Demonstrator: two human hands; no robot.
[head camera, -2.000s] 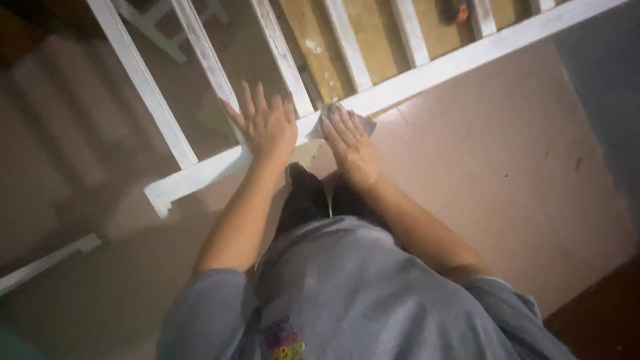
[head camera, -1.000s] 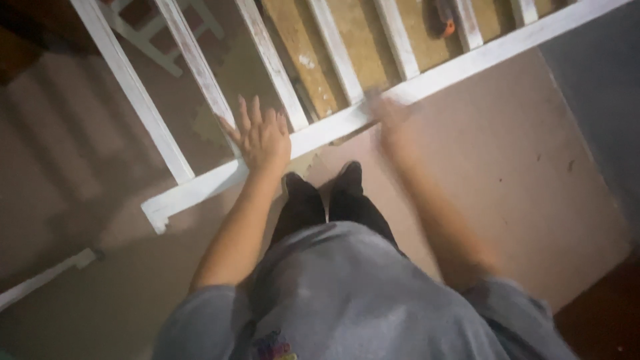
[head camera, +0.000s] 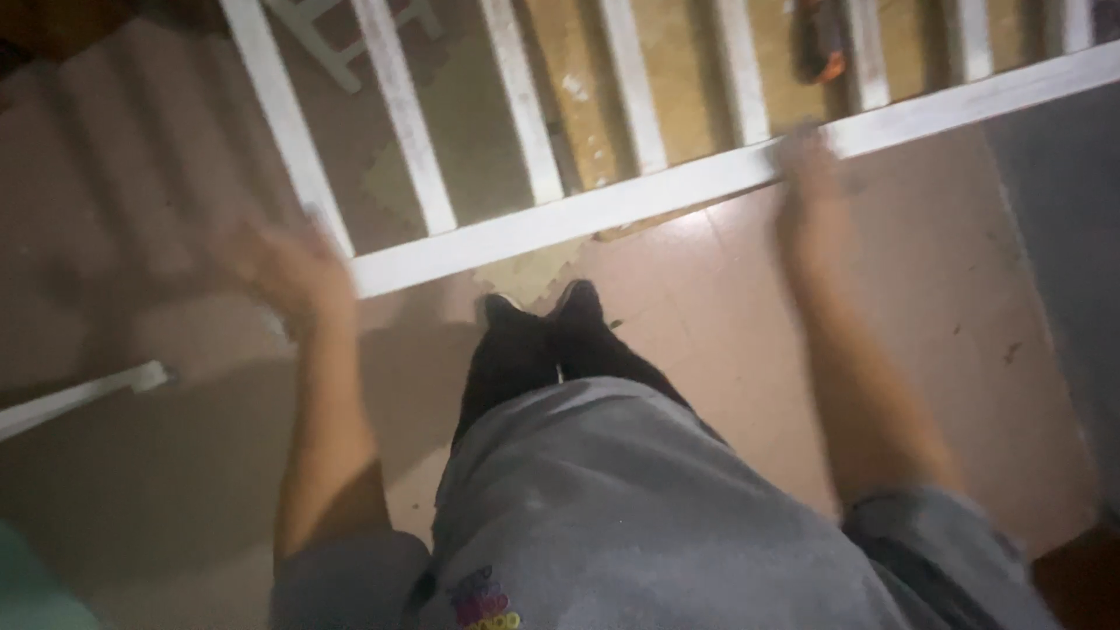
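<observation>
A white slatted wooden panel (head camera: 560, 210) with a long rail and several slats spans the top of the view. My left hand (head camera: 293, 262) is blurred over the left end of the rail, beside the outermost slat, its fingers apart. Farther right, my right hand (head camera: 809, 171) lies on the same rail, also blurred. In the earlier views that hand presses a small grey piece, perhaps sandpaper, against the rail; now the piece is too blurred to make out.
Beneath the slats lies a yellowish board (head camera: 577, 96), with a dark and orange tool (head camera: 822, 57) on it. Another white wooden piece (head camera: 79, 398) is at the left. My shoes (head camera: 579, 302) stand on the tiled floor (head camera: 910, 306) just below the rail.
My right hand has moved right along the rail. My left hand has moved left, from the rail's middle stretch to its left end.
</observation>
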